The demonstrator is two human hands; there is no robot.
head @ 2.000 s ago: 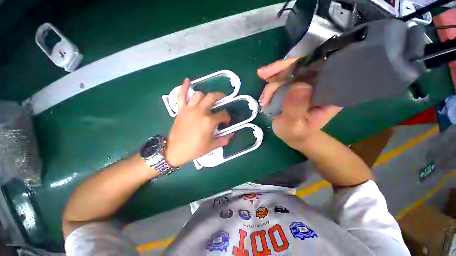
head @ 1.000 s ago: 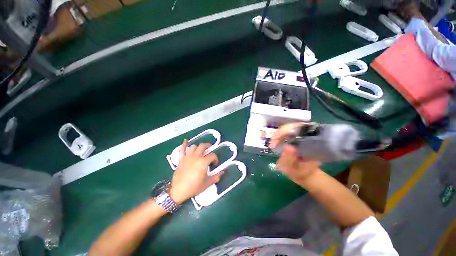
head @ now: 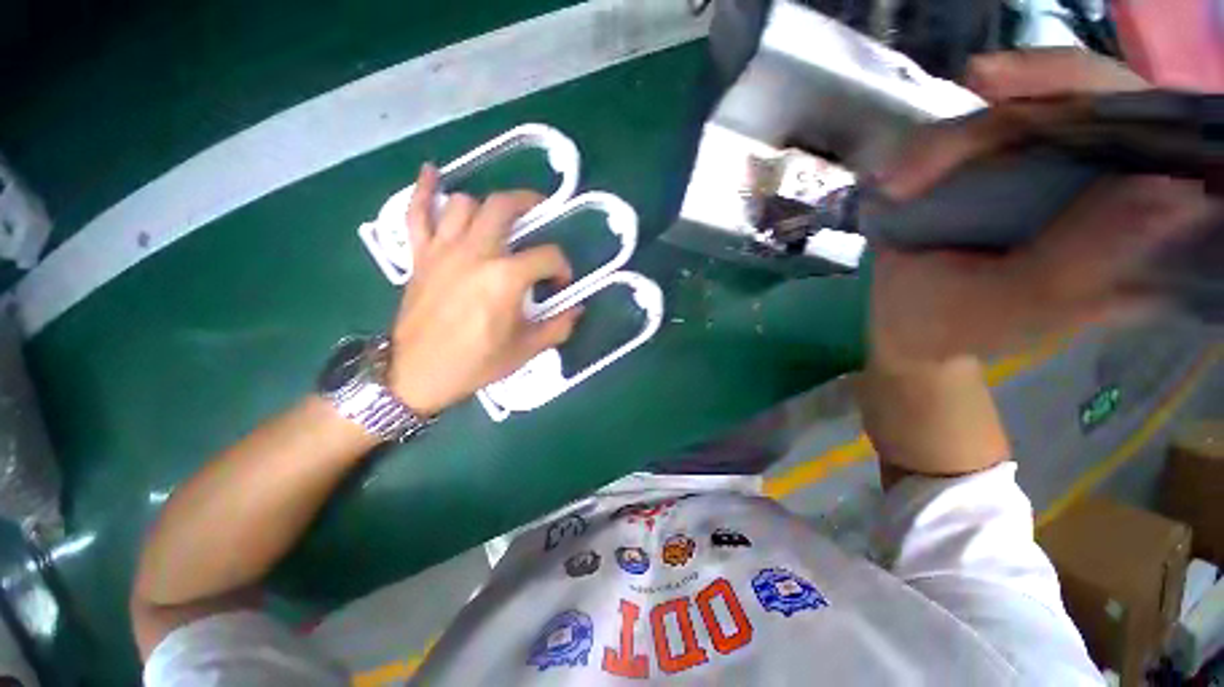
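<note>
Three white plastic housings [head: 620,342] lie side by side on the green surface, loops pointing up and right. My left hand [head: 470,289] lies over them with fingers spread, pressing on their disc ends and partly hiding them. My right hand [head: 987,269], blurred, is closed around the dark grey electric screwdriver [head: 1000,181]. The driver's tip is at the pick-up outlet [head: 795,201] on the front ledge of the silver-white screw feeder [head: 711,175]. Whether a screw is on the tip cannot be seen.
A pale metal strip [head: 309,132] crosses the green surface [head: 242,322] beyond the housings. Another white housing [head: 19,222] is cut off at the left edge. A crinkled clear bag [head: 27,443] lies at the left. A pink pad [head: 1172,40] is top right. Cardboard boxes [head: 1107,564] stand at lower right.
The view has tilted down and closer since one second ago. My right hand and the driver remain at the feeder, after moving there from beside the housings. My left hand stays on the three housings.
</note>
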